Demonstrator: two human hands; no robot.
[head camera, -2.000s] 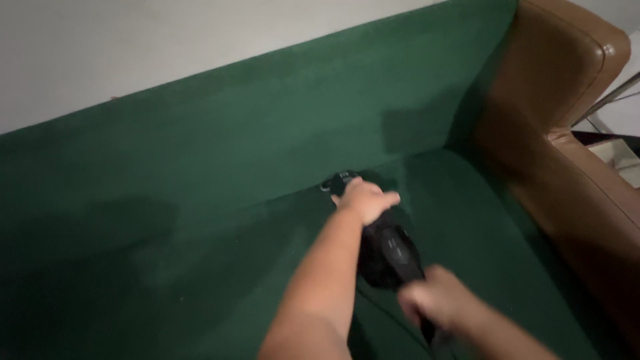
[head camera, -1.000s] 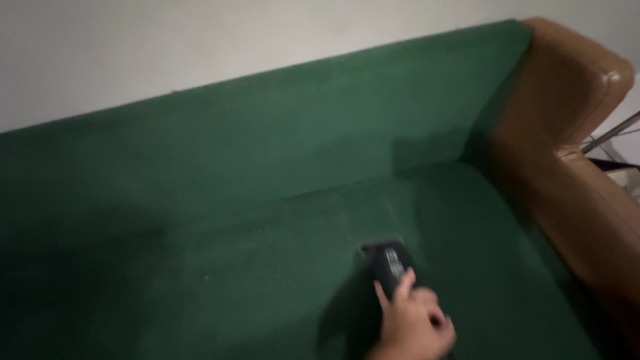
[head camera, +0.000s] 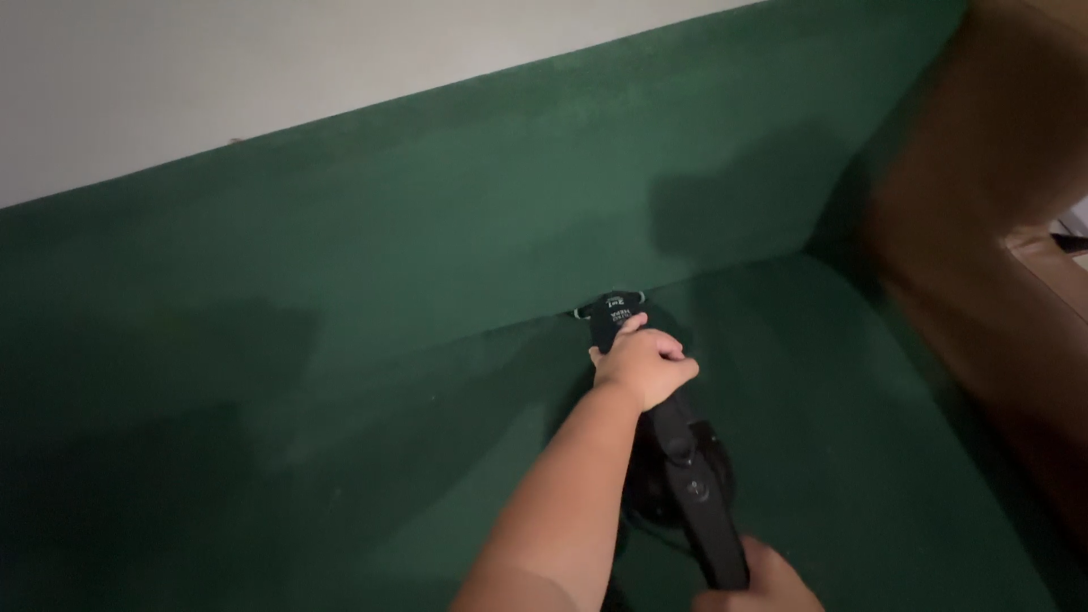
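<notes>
A black handheld vacuum cleaner (head camera: 680, 459) lies pointed away from me over the green sofa seat (head camera: 816, 442). Its nozzle (head camera: 610, 310) touches the crease where the seat meets the green backrest (head camera: 476, 212). My left hand (head camera: 644, 361) grips the front part just behind the nozzle, fingers wrapped over the top. Around the rear end of the handle, at the bottom edge of the view, my right hand (head camera: 761, 578) is closed; it is blurred and partly cut off. White lettering shows on the nozzle's top. A thin dark cord runs beneath the vacuum's body.
A brown leather-like armrest (head camera: 960, 280) bounds the seat on the right. Behind the backrest rises a pale wall (head camera: 255, 68). Small light specks dot the seat fabric left of the vacuum.
One second ago the nozzle was on the seat, away from the crease, with only one hand in view; now it is at the crease and both hands show on the vacuum.
</notes>
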